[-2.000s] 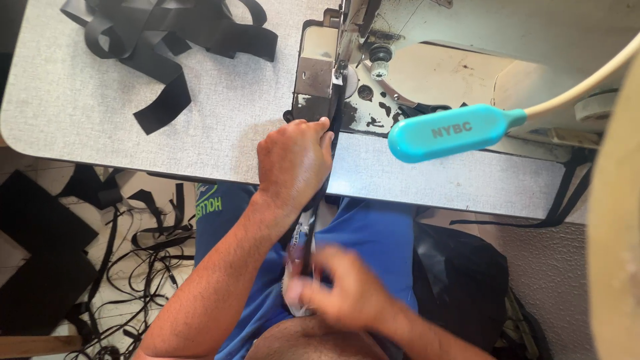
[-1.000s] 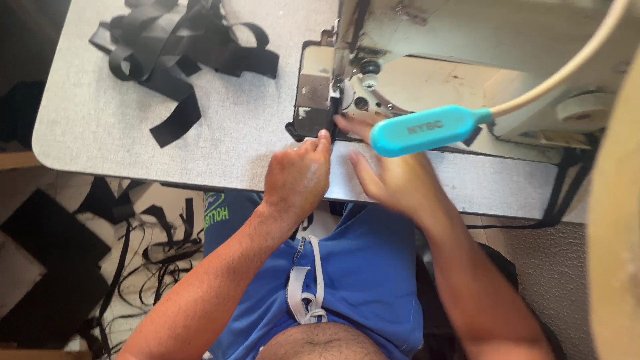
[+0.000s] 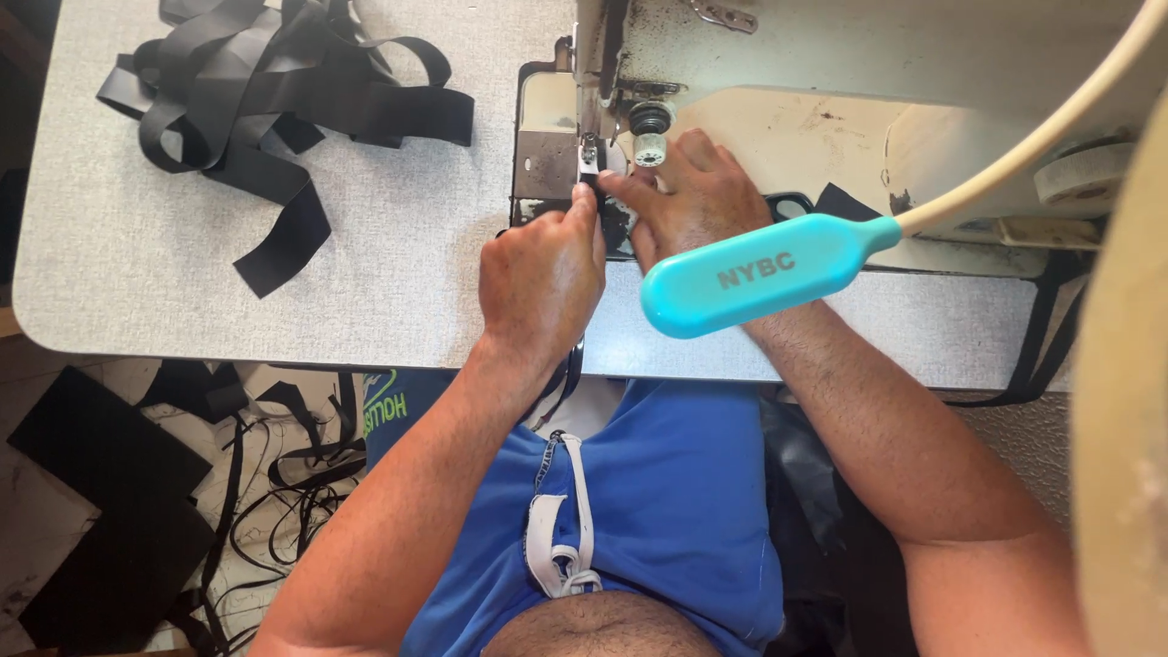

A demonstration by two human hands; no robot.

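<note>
My left hand [image 3: 546,278] grips a narrow black strip [image 3: 573,365] close to the presser foot [image 3: 589,155] of a sewing machine [image 3: 821,55]. Part of the strip hangs over the table's front edge. My right hand [image 3: 698,196] lies on the machine bed to the right of the foot, its index fingertip touching the strip beside my left fingertips. Whether it pinches anything is unclear. A turquoise lamp head [image 3: 771,274] on a cream flexible neck covers part of my right wrist. The needle's tip cannot be made out.
A tangled pile of wide black strips [image 3: 283,192] lies on the left of the grey table [image 3: 411,301]. Black-handled scissors [image 3: 787,206], partly hidden, rest on the machine bed. Black fabric pieces [image 3: 109,447] and cords lie on the floor at left. A pale curved object [image 3: 1122,411] fills the right edge.
My right hand has moved from over my lap up onto the machine bed. My left hand stays near the presser foot with the strip.
</note>
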